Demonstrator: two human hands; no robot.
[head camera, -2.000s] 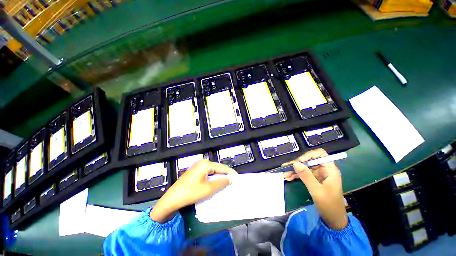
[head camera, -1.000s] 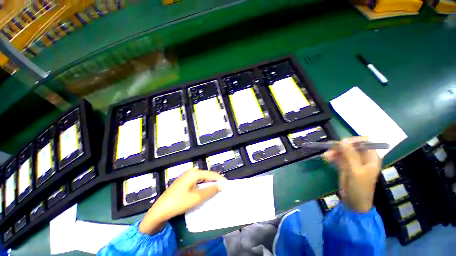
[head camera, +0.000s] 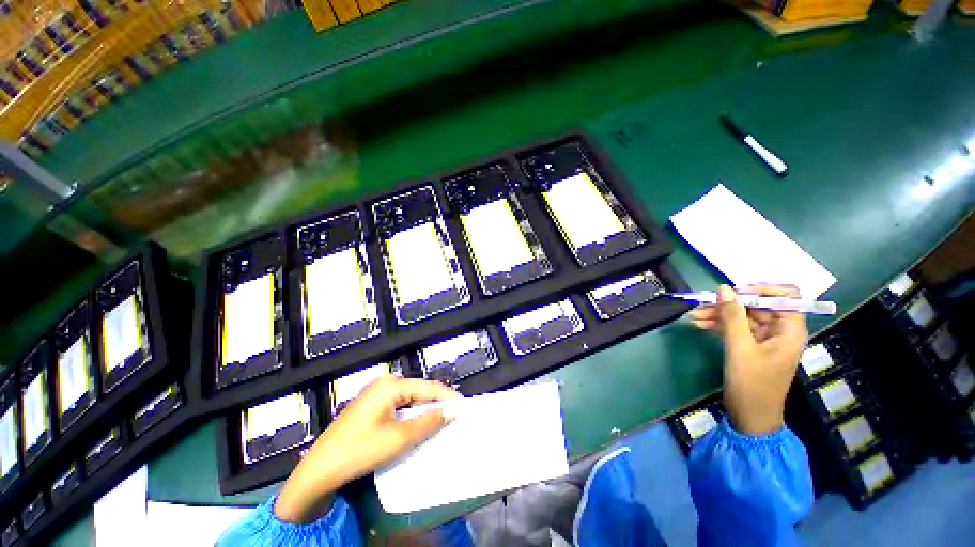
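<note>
My left hand (head camera: 369, 433) holds a white liner sheet (head camera: 481, 454) by its upper left edge, in front of the lower phone tray. My right hand (head camera: 757, 347) holds tweezers (head camera: 786, 303). Their tip points left, at the right end of the lower foam tray, beside the rightmost partly shown phone (head camera: 625, 296). Whether the tip touches the phone or carries a small piece cannot be seen. The upper foam tray (head camera: 428, 329) holds several opened phones with white batteries (head camera: 426, 267) and covers the upper parts of the lower phones.
Another stack of phone trays (head camera: 160, 310) stands at left. A white sheet (head camera: 748, 244) and a marker pen (head camera: 756, 146) lie at right. More white sheets (head camera: 192, 524) lie at lower left. Yellow-orange blocks (head camera: 823, 9) are at the back. More phone trays (head camera: 855, 433) are below the bench edge at right.
My right hand has moved right, from the liner sheet to the lower tray's right end, with the tweezers. My left hand still holds the sheet. The view has shifted, so the bench things appear further left.
</note>
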